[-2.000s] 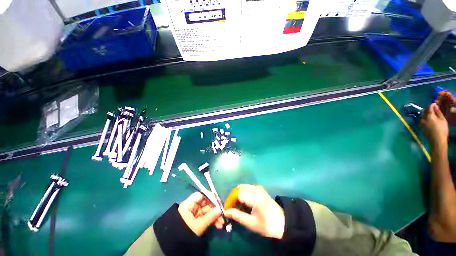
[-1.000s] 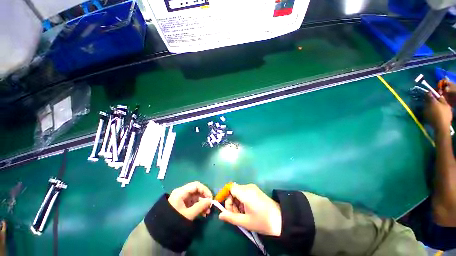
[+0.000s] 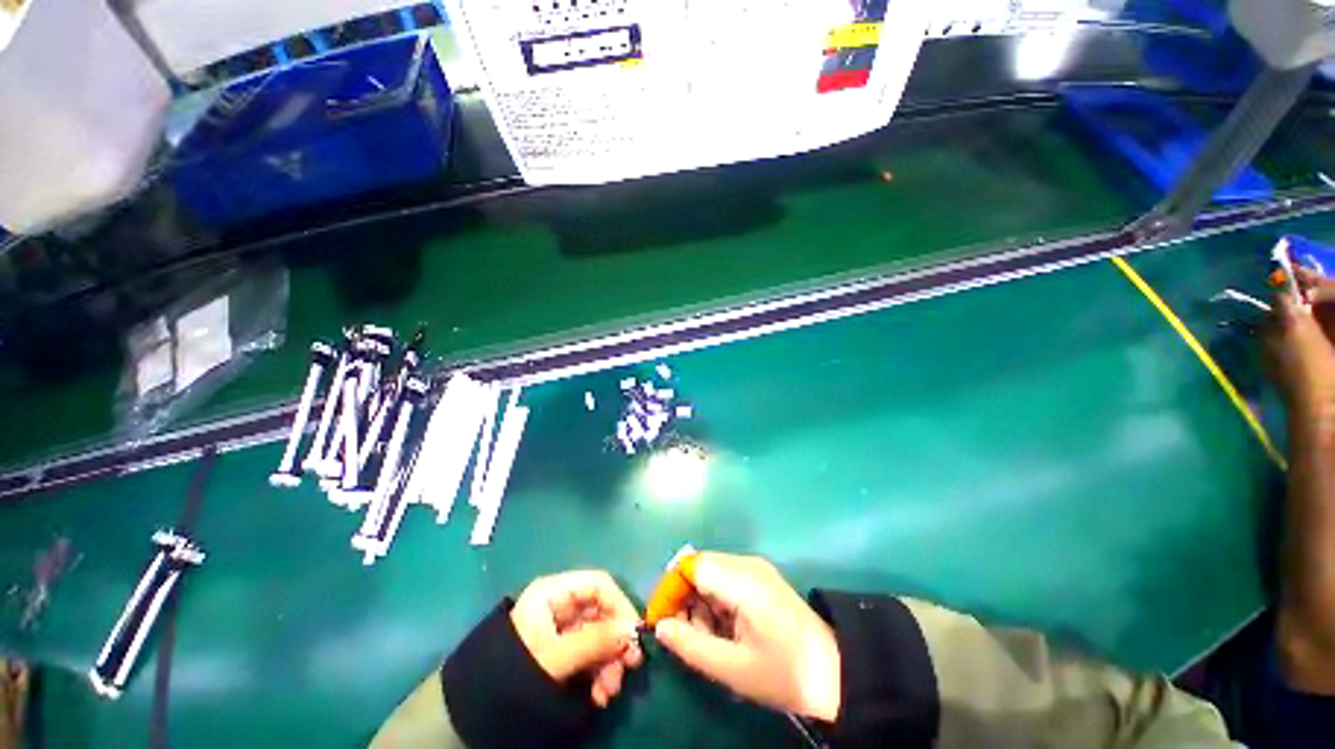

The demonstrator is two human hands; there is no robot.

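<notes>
My right hand [image 3: 750,632] is closed around an orange-handled hand tool [image 3: 671,590] at the bottom middle. My left hand [image 3: 583,629] pinches a tiny dark-and-white end of a cable assembly [image 3: 640,631] between thumb and fingers, touching my right fingertips. Most of that cable is hidden by my hands; a thin dark part shows below my right hand. Small white connector pieces [image 3: 644,417] lie in a loose heap ahead of my hands. A pile of black-and-white cable assemblies [image 3: 352,420] lies to the left, beside plain white strips [image 3: 451,446].
Another bundle of cable assemblies [image 3: 144,615] lies at the far left. A clear plastic bag [image 3: 198,344] lies across the metal rail [image 3: 820,303]. A blue bin [image 3: 315,129] and an instruction sheet [image 3: 703,88] are behind it. Another person's hand [image 3: 1300,329] works at the right edge.
The long white cable parts that stuck out ahead of my hands, then below them, are now mostly out of sight. My hands stay together with the orange tool. The view has shifted slightly.
</notes>
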